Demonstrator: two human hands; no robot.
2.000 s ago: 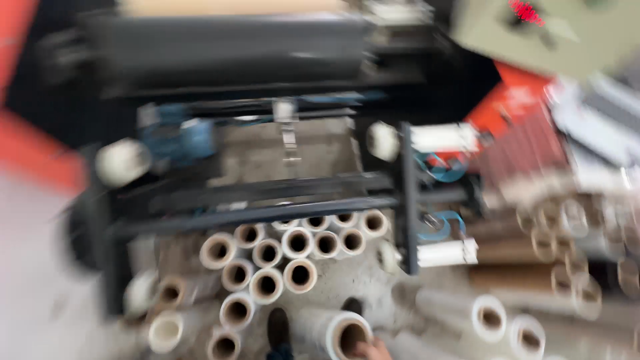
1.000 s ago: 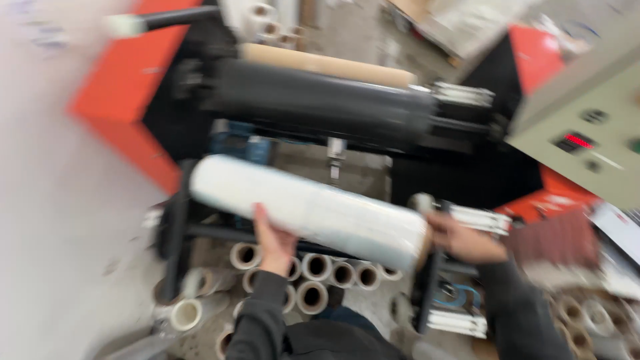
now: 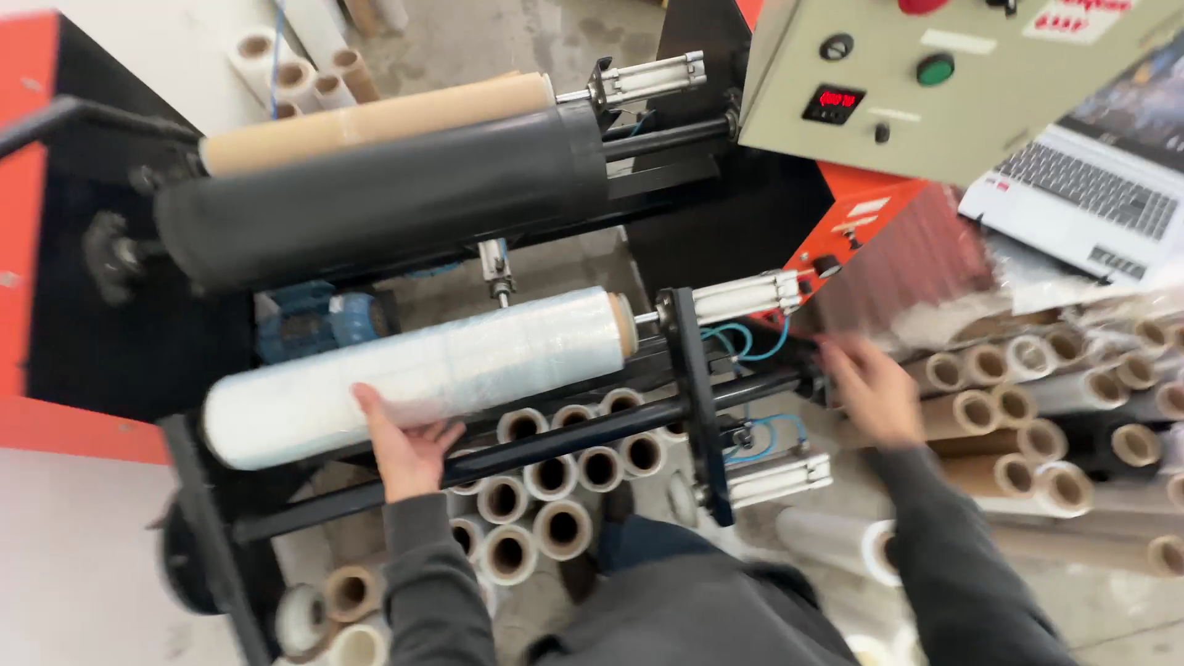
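Observation:
A roll of clear stretch film (image 3: 416, 375) on a cardboard core lies across the machine's front frame, its right end at the rod of a pneumatic cylinder (image 3: 745, 296). My left hand (image 3: 407, 449) rests against the roll's lower side, thumb on the film and fingers apart. At the right, my right hand (image 3: 869, 388) is blurred near the end of the black frame bar (image 3: 592, 430); whether it touches a knob or lever there cannot be told. Behind the film roll are a black rubber roller (image 3: 388, 194) and a brown cardboard tube (image 3: 379, 120).
A control box (image 3: 888, 92) with a green button and red display overhangs the upper right. Beside it lies an open laptop (image 3: 1082, 203). Film rolls and cores (image 3: 1017, 407) are stacked at right; more rolls (image 3: 509, 552) stand below the frame. A second cylinder (image 3: 782, 479) sticks out low.
One second ago both hands were at the film roll, which lay tilted over the frame. It now lies in the frame against the cylinder rod, and my right hand has moved right, off the roll.

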